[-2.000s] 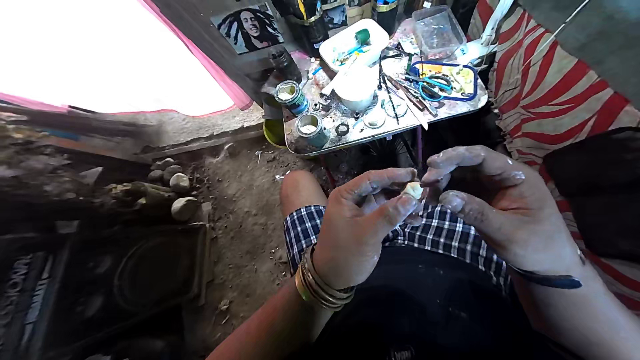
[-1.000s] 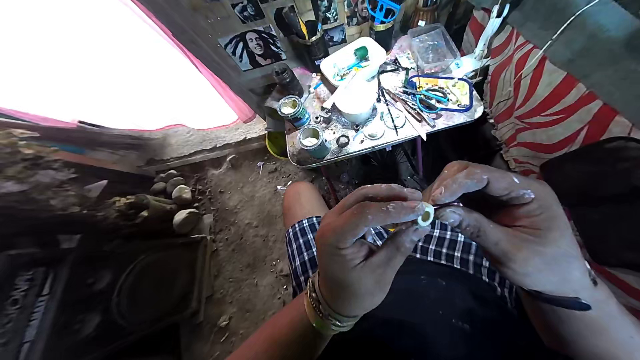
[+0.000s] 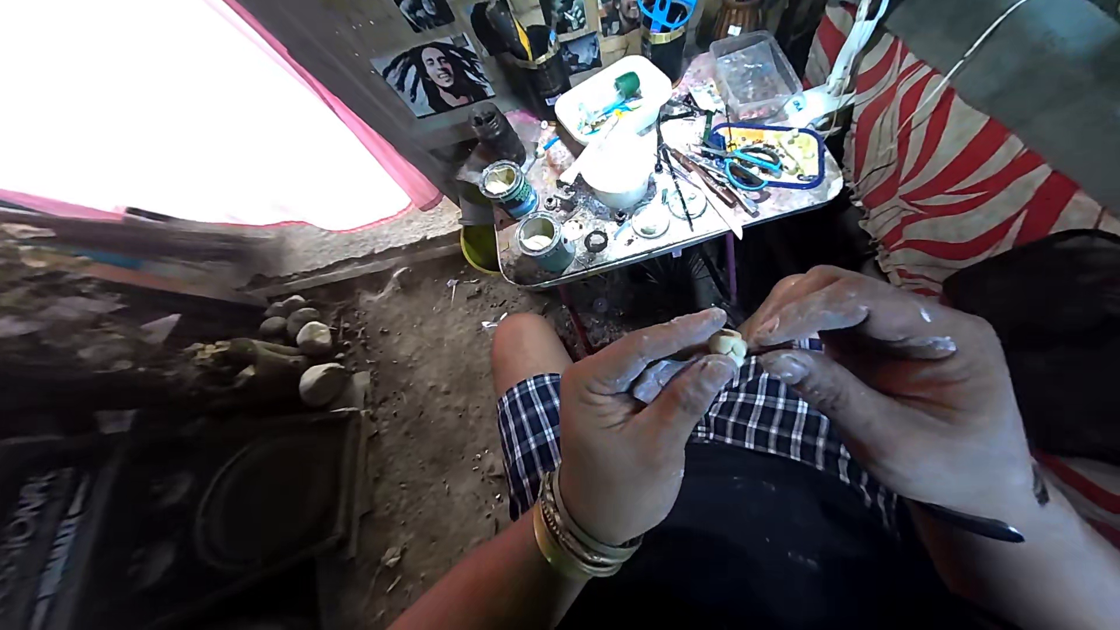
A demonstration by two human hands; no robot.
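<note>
Between the thumb and fingertips of my left hand (image 3: 643, 420) is a small cream-coloured piece (image 3: 728, 346), rounded, with a dent or groove in it; its material I cannot tell. My right hand (image 3: 884, 376) is just right of the piece, thumb and forefinger close together beside it. Whether a thin tool lies between those fingertips is not clear. Whitish residue marks the fingers of both hands. The hands are above my lap, over checked shorts (image 3: 770, 407). Bracelets circle the left wrist.
Beyond my hands stands a small table (image 3: 612, 267) with open cans (image 3: 544, 241), a white tub (image 3: 617, 179), blue-handled scissors (image 3: 748, 166), trays and slim tools. A red-and-white cloth (image 3: 954, 157) covers the seat at right. Rounded lumps (image 3: 322, 383) lie on the left.
The cream piece has turned in my left fingers: a round hollow faced the view one second ago, and a grooved side shows now. Both hands have stayed close together.
</note>
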